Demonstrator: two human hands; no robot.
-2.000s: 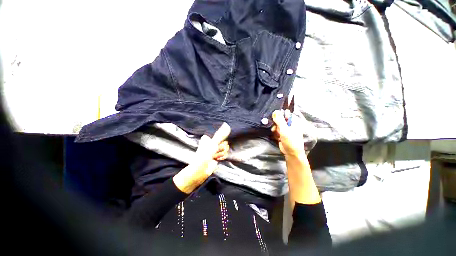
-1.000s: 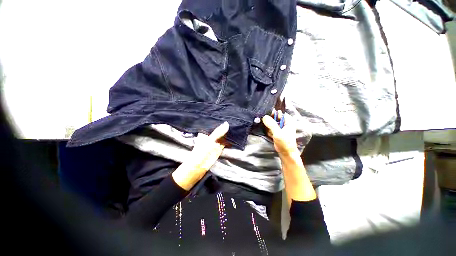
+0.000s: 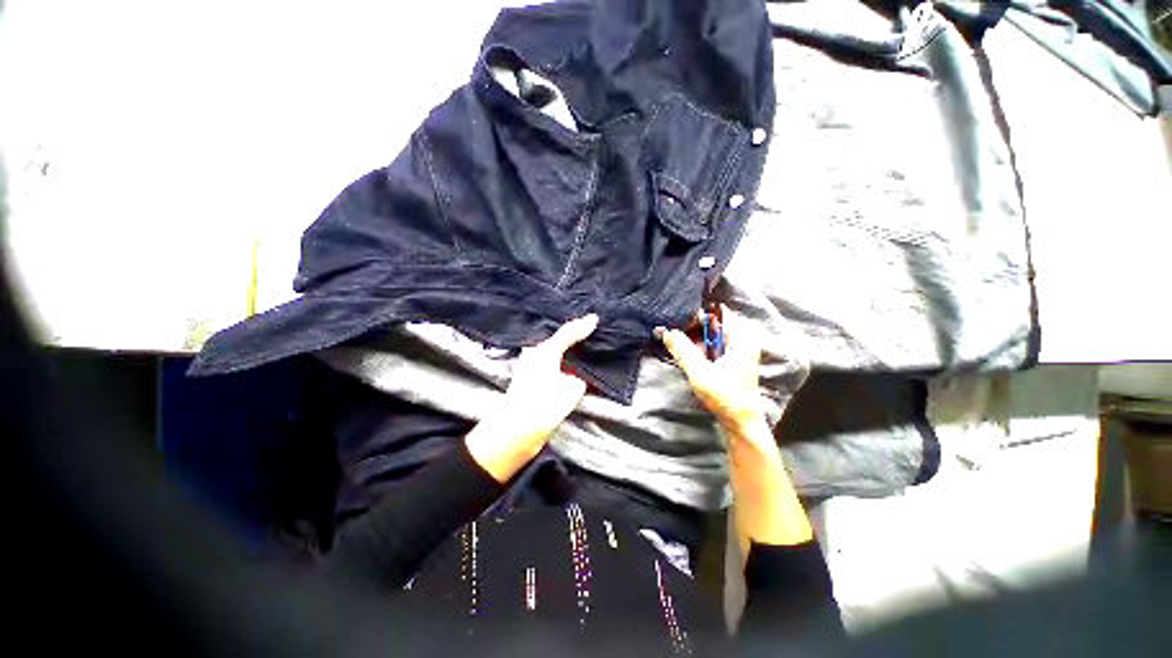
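Note:
A dark navy denim jacket [image 3: 514,206] lies over the white table and the wearer's lap, its hem band [image 3: 411,293] near the table's front edge. Its pale grey inner side [image 3: 887,193] is spread out at the right. My left hand [image 3: 530,401] grips the hem band, thumb on top, fingers under the cloth. My right hand [image 3: 728,379] pinches the lower front corner of the hem and also holds thread snips [image 3: 713,329], with the blue part at the palm. The snips' blades are hard to make out against the cloth.
The white table [image 3: 142,167] reaches across the back, with a thin yellow line on it at the left. A blue crate [image 3: 212,444] stands left of the lap, mostly dark. Other rumpled garments [image 3: 1092,52] lie at the far right. Below the table's right part is a pale surface.
The hem's front corner is now bunched between both hands and its lowest button no longer shows. The right thumb has moved left onto the hem. The view shifted slightly left, then back.

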